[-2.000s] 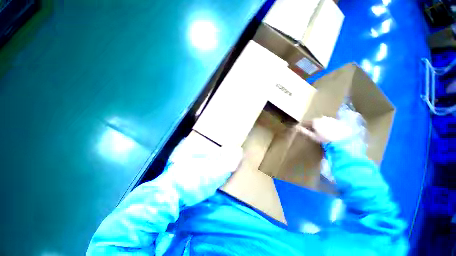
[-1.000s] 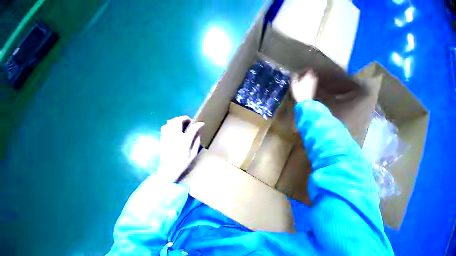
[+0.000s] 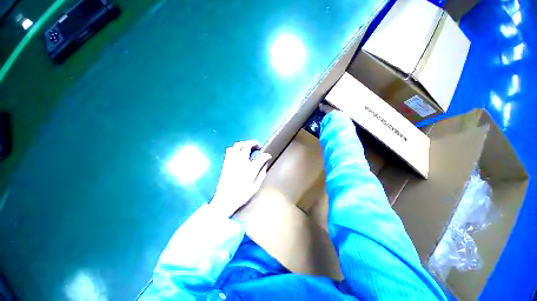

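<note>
An open brown carton point(image 3: 294, 170) stands against the bench edge in front of me. My left hand point(image 3: 240, 173) holds the upright carton flap at the bench edge. My right hand is inside the carton, hidden past the wrist under a printed flap point(image 3: 383, 124); only the sleeve shows. A small part of a shiny, dark bagged bundle point(image 3: 315, 120) shows beside the right wrist. Whether my right hand grips it is hidden.
A closed carton with a label point(image 3: 412, 53) stands beyond the open one. Another open carton point(image 3: 506, 206) on the right holds crumpled clear plastic bags point(image 3: 465, 232). A handheld device point(image 3: 79, 26) lies on the green bench at the upper left. The floor is blue.
My right arm has reached deeper into the carton, and the far flap now covers the hand. The dark bagged bundle is mostly hidden. My left hand stays at the near-left flap. The view has shifted.
</note>
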